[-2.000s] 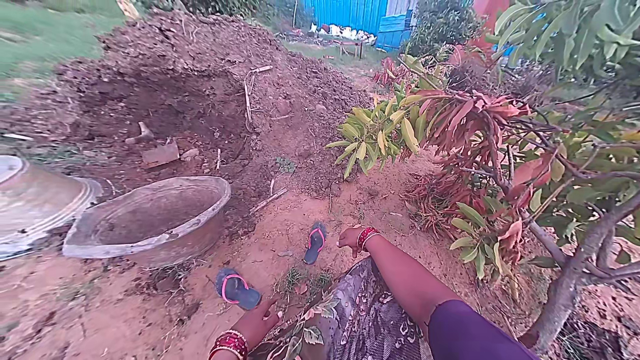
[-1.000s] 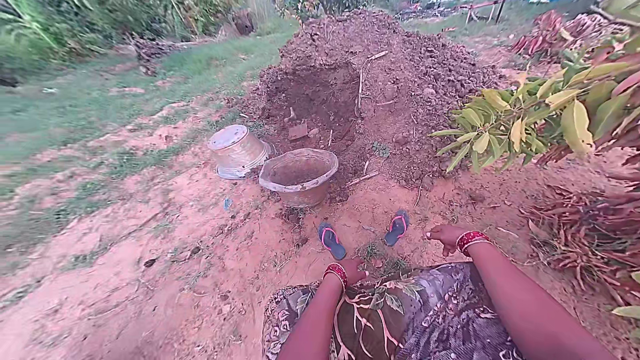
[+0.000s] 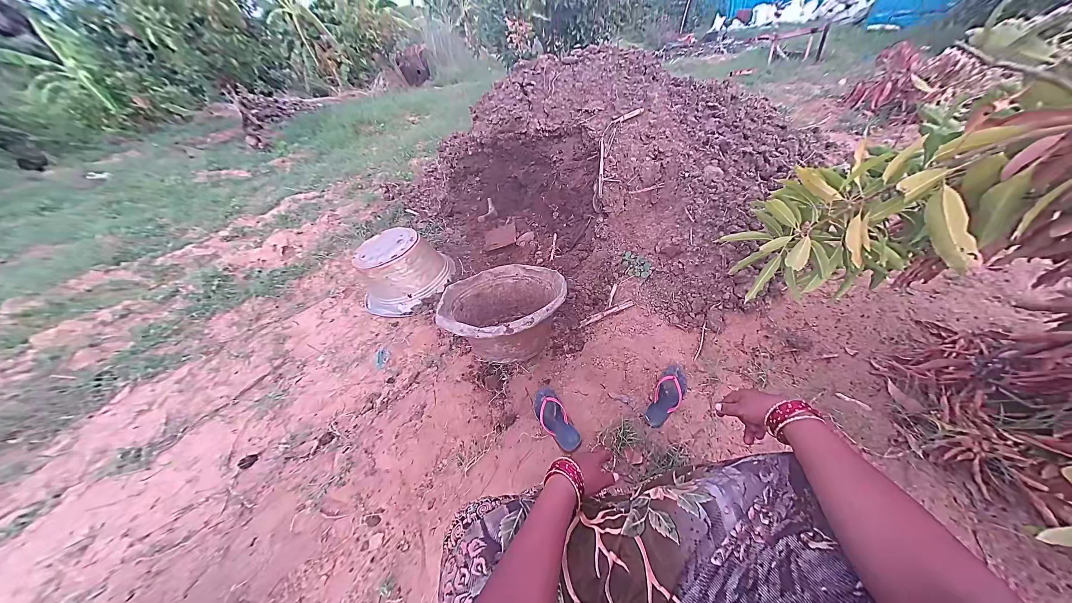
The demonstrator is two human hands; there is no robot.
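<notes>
My left hand (image 3: 593, 471), with red bangles at the wrist, is over the front of the patterned cloth (image 3: 737, 536) on my lap and holds nothing that I can see. Farther right, my right hand (image 3: 749, 412) hangs over the bare soil with its fingers apart and nothing in them. Just ahead of my hands, a pair of dark flip-flops with pink straps lies on the ground, the left one (image 3: 557, 419) and the right one (image 3: 667, 396). Beyond them stands a wide-rimmed basin (image 3: 511, 335), its mouth up. Beside it an upturned pot (image 3: 406, 272) rests on its rim.
A large heap of dug soil (image 3: 703, 167) rises behind the basin, with a brick piece (image 3: 500, 237) in its hollow and a stick (image 3: 607, 314) at its foot. Leafy branches (image 3: 804, 218) reach in from the right above dried leaves (image 3: 988, 394). Grass (image 3: 360, 142) spreads at the left.
The view has swung left, showing more grass. My left hand has moved over the patterned cloth since the earliest frame. The basin, the pot and the flip-flops stay in place.
</notes>
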